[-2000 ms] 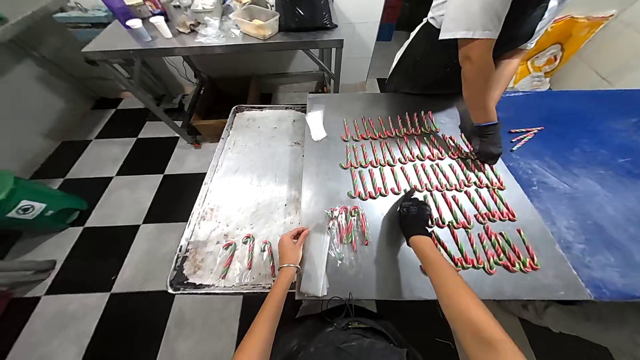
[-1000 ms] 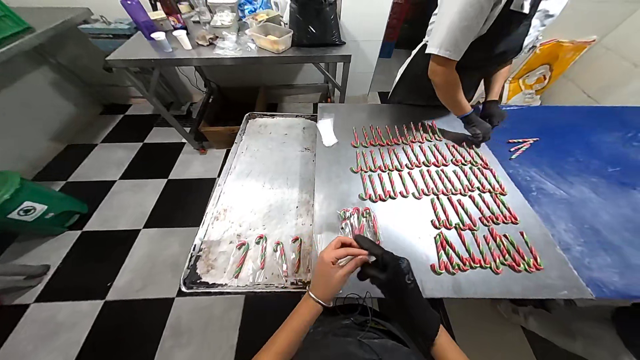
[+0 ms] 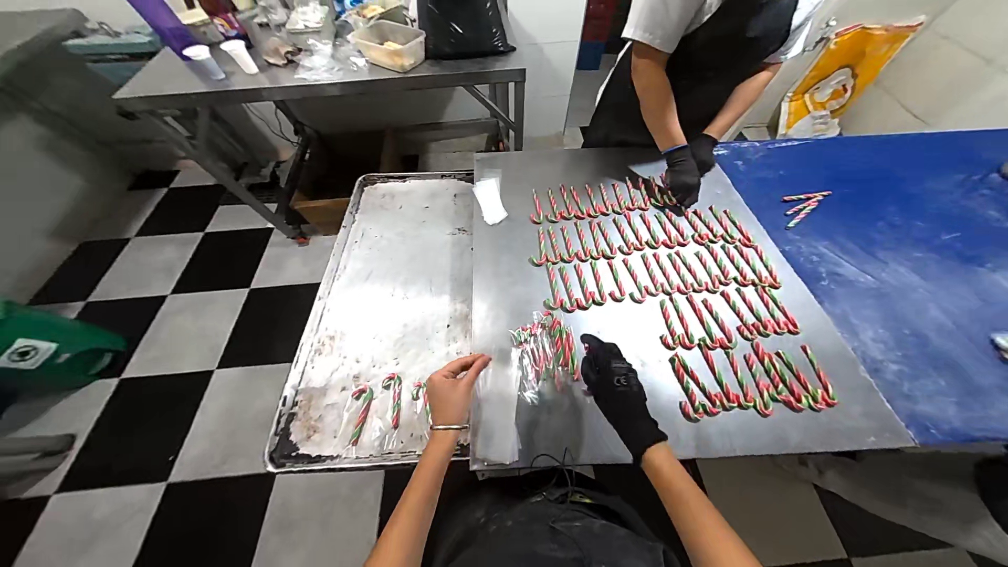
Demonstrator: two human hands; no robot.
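My bare left hand (image 3: pixel 453 394), a bracelet at its wrist, has thumb and fingertips pinched together over the left edge of a stack of clear plastic sleeves (image 3: pixel 497 409); whether anything is between them cannot be told. My right hand (image 3: pixel 618 378), in a black glove, is just right of a pile of wrapped candy canes (image 3: pixel 543 354). A tiny reddish spot shows at its fingertips. Several rows of unwrapped red, green and white candy canes (image 3: pixel 650 276) lie on the metal sheet (image 3: pixel 598 433). Wrapped canes (image 3: pixel 395 402) lie on the baking tray (image 3: pixel 378 260), partly hidden by my left hand.
Across the sheet a co-worker's gloved hands (image 3: pixel 685 173) touch the far row. Straight candy sticks (image 3: pixel 803 206) lie on the blue table (image 3: pixel 906 260). A white paper strip (image 3: pixel 490 201) rests at the sheet's far left. Behind stands a metal side table (image 3: pixel 315 87) with containers; a green bin (image 3: pixel 55 346) is at left.
One second ago my hands were together near the sheet's front edge; now they are apart, the left by the sleeves and the right beside the wrapped pile.
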